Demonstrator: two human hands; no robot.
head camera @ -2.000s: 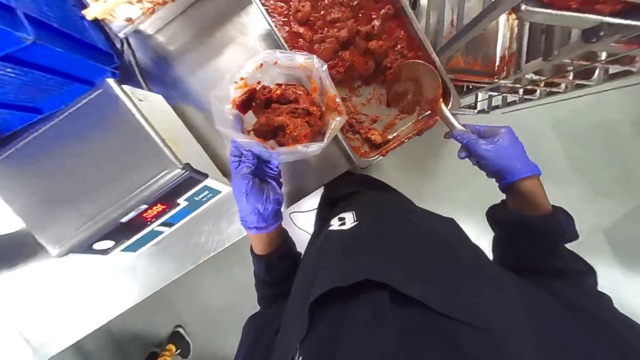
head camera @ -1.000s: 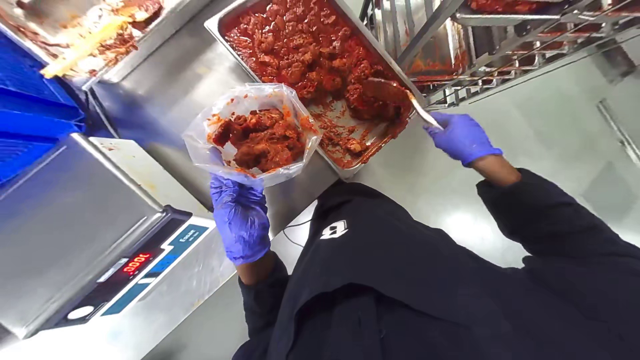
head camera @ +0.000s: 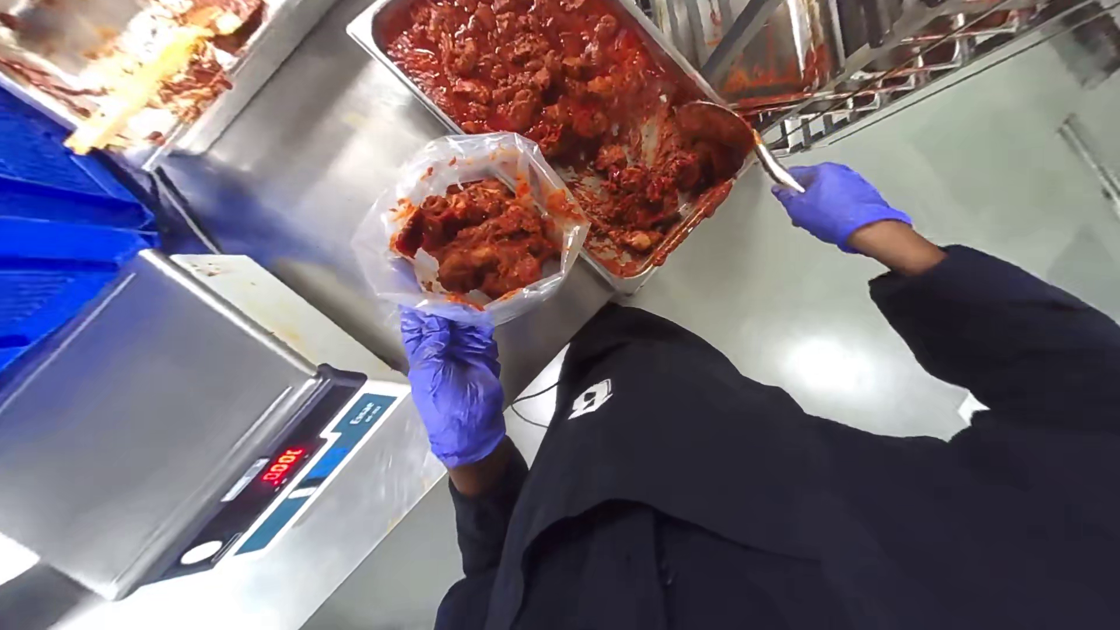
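My left hand (head camera: pixel 455 385), in a purple glove, grips the lower edge of a clear plastic bag (head camera: pixel 376 236). The bag's mouth is open and shows pieces of red-sauced meat (head camera: pixel 490 236) inside. A purple glove also covers my right hand (head camera: pixel 836 203), closed around the handle of a large metal serving spoon (head camera: pixel 774 162). The spoon's bowl rests among the meat in the lower right corner of a steel tray (head camera: pixel 407 66). That tray is full of sauced meat at its upper end, while smeared metal shows near the spoon. The bag is just left of the tray.
A digital scale (head camera: pixel 157 411) with a lit red display stands on the steel table (head camera: pixel 324 166) at left. Blue plastic crates (head camera: pixel 61 219) are at the left edge. Another tray (head camera: pixel 254 83) with food scraps sits at upper left. A metal rack (head camera: pixel 814 122) holds trays at upper right.
The spoon's bowl, lower in the tray two seconds ago, sits in the meat near the tray's right edge. The view has shifted somewhat. Both hands keep their holds.
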